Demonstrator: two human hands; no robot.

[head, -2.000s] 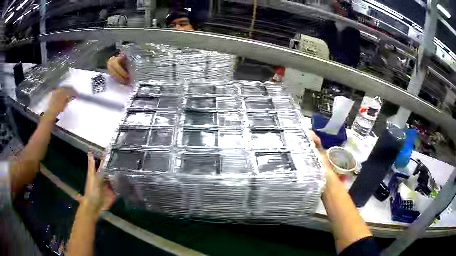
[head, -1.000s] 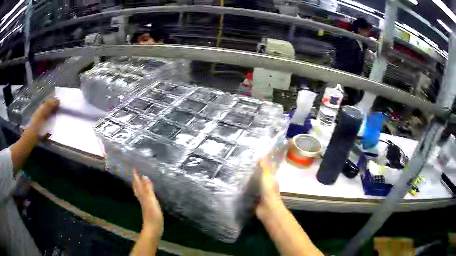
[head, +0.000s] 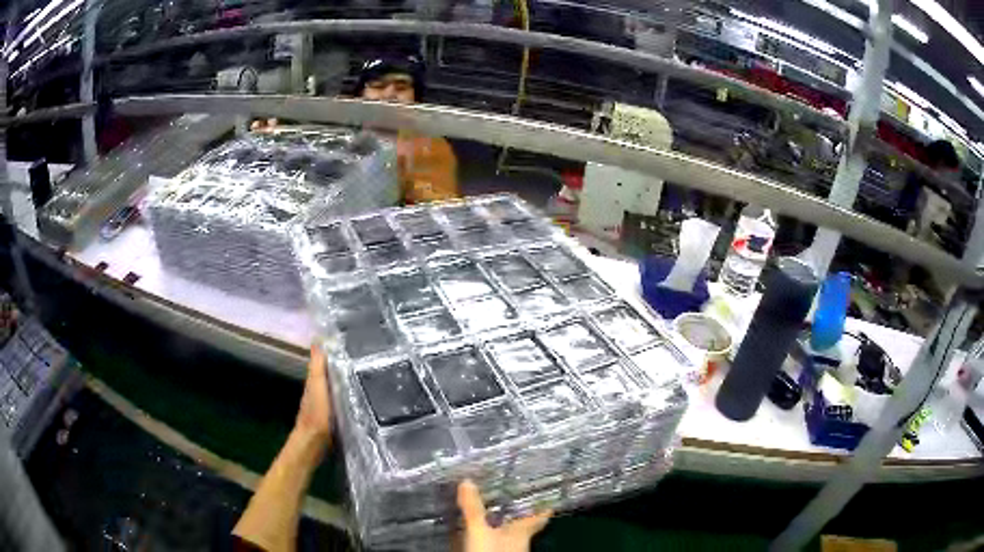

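Note:
A thick stack of clear blister trays with square pockets fills the middle of the view, tilted, its near corner towards me. Some pockets look dark. My left hand lies against the stack's left side. My right hand is at its near face, thumb up against the side; part of the hand is cut off by the bottom edge. A second stack of blister trays sits on the white shelf at the left, behind the held one.
On the white shelf at the right stand a tape roll, a dark bottle, a white bottle and blue bins. A metal rail crosses above. A person is behind it.
The held stack has turned and come nearer. My right hand has moved from its right side to the near face. The other person's arm at the left has gone from view.

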